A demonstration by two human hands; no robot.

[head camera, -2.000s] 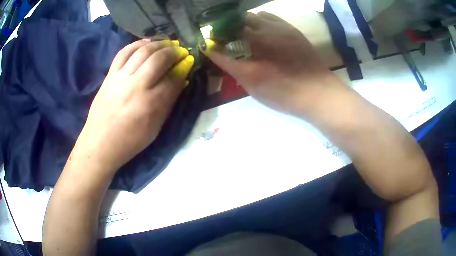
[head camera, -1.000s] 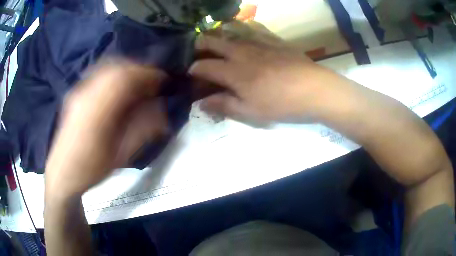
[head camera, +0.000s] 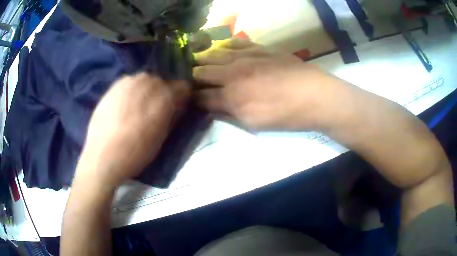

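A crumpled dark navy garment piece (head camera: 60, 95) lies on the left of the white tabletop and runs under the sewing machine head (head camera: 135, 17). The needle area (head camera: 181, 41) glows yellow-green. My left hand (head camera: 138, 115) is blurred and lies on the garment below the machine, its fingertips curled at the cloth and partly hidden. My right hand (head camera: 250, 82) lies just right of and below the needle, its fingers against the right edge of the cloth. Both hands meet at the cloth, with the fabric between them.
Orange-red tape (head camera: 301, 54) is on the cream machine bed (head camera: 280, 25). Navy fabric strips (head camera: 340, 37) lie at the upper right. A thin dark tool (head camera: 418, 51) lies right of them. Printed ruler markings (head camera: 150, 198) run along the white tabletop's near edge.
Both hands have come down from the needle to the cloth below it. The right hand has turned and its fingers now point left. The machine head appears further left in view.
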